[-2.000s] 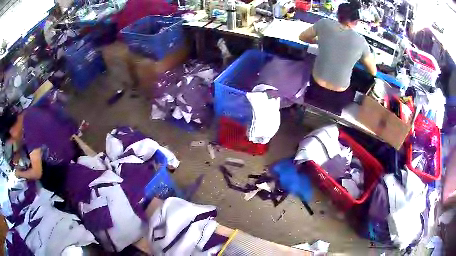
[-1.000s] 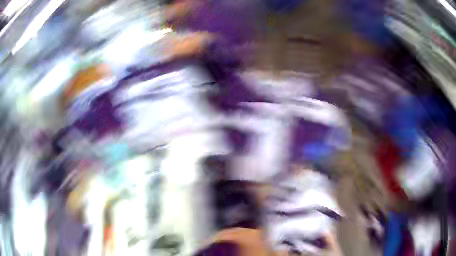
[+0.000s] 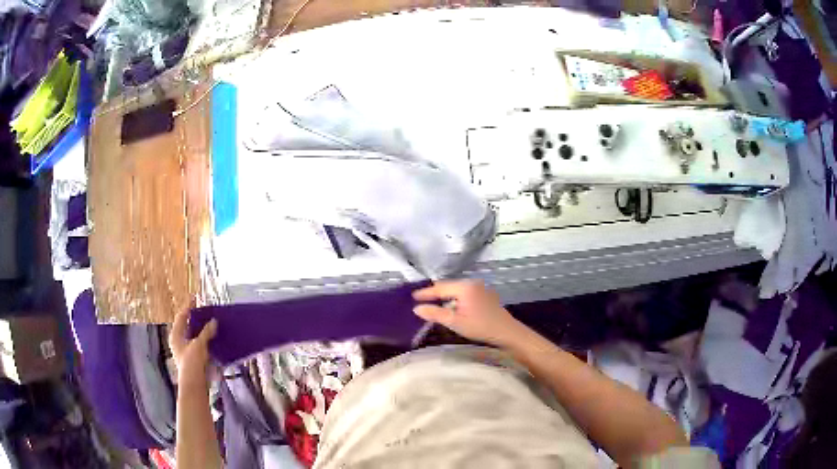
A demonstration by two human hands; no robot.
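Observation:
A purple cut panel (image 3: 312, 321) is stretched between my hands along the front edge of the white table (image 3: 349, 55). My left hand (image 3: 195, 341) grips its left end. My right hand (image 3: 456, 310) grips its right end. A pale-lilac piece (image 3: 413, 201) lies crumpled on the table just beyond, its narrow end reaching down to my right hand. I cannot tell if it is joined to the panel. The white sewing machine head (image 3: 642, 147) is to the right, and the pale piece does not lie under it.
Black-handled scissors (image 3: 633, 203) lie by the machine head. A tan tray (image 3: 633, 78) with red-orange items is behind it. A brown board (image 3: 147, 201) adjoins the table at left, near a blue crate (image 3: 62, 137) with yellow-green items. Purple and white pieces hang at lower left.
The view has swung from the workshop floor and a seated person, through a blur, to the machine table. Both hands now show, holding the purple panel.

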